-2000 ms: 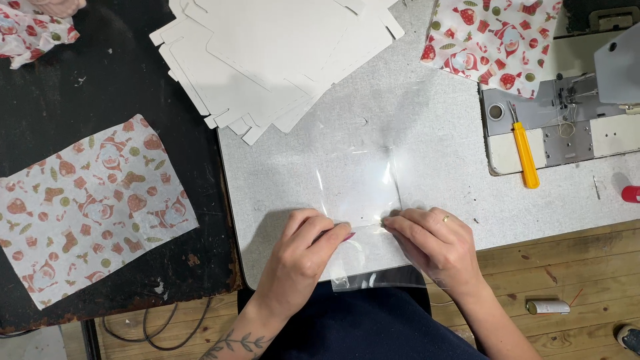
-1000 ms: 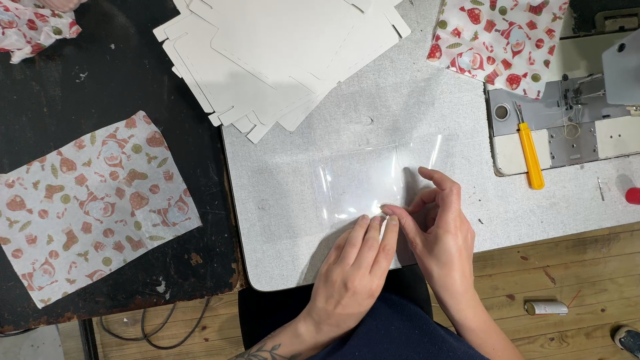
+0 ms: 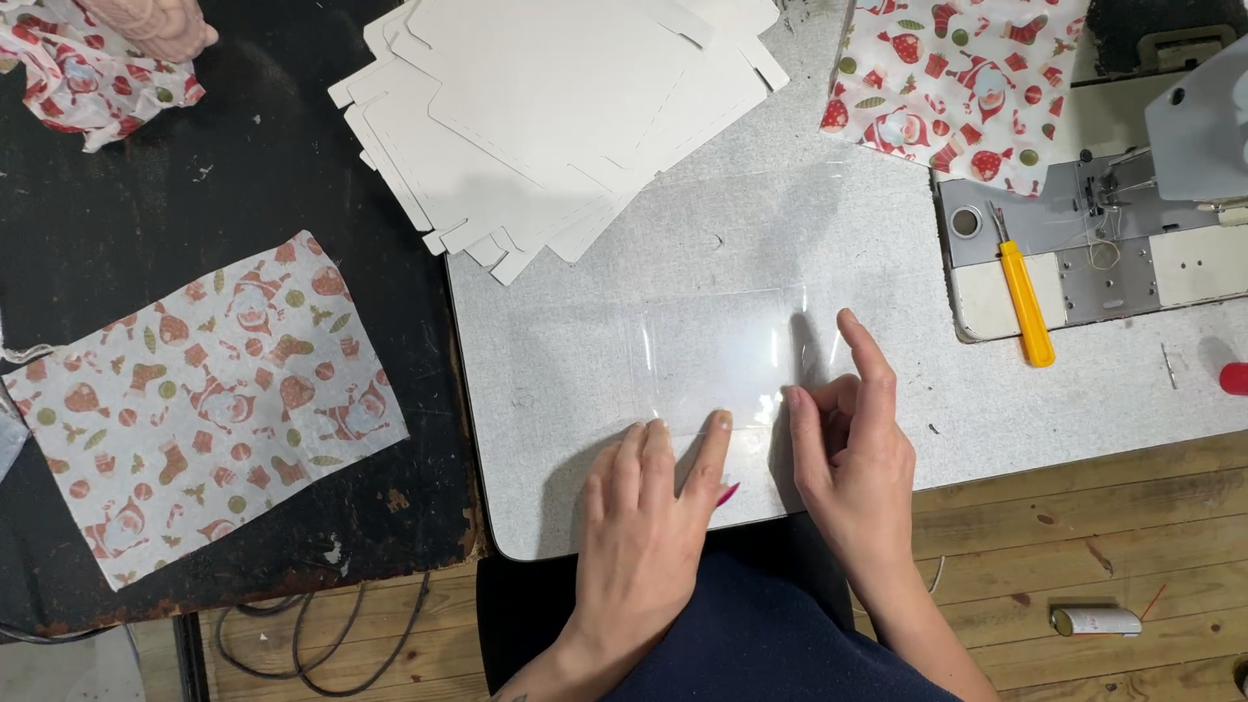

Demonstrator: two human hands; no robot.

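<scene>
A clear plastic sheet with crease lines (image 3: 717, 356) lies on the light grey sewing table near its front edge. My left hand (image 3: 655, 497) rests palm down on its near part, fingertips pressed on the plastic. At the sheet's right side is my right hand (image 3: 850, 429), with the thumb by the raised clear edge and the index finger stretched away from the thumb. Whether its curled fingers pinch the plastic cannot be told. Beyond the sheet lies a stack of white die-cut cardboard blanks (image 3: 546, 107).
A sewing machine (image 3: 1072, 253) stands at right, with a yellow-handled seam ripper (image 3: 1027, 302) across its bed edge. Christmas-print paper (image 3: 965, 88) lies behind; another printed sheet (image 3: 210, 400) is on the black table at left. A small cylinder (image 3: 1097, 620) lies on the floor.
Two seconds ago both hands pinched the sheet's near part, which hung over the table edge. Now the plastic lies on the table under my flattened left hand, and my right hand has opened out.
</scene>
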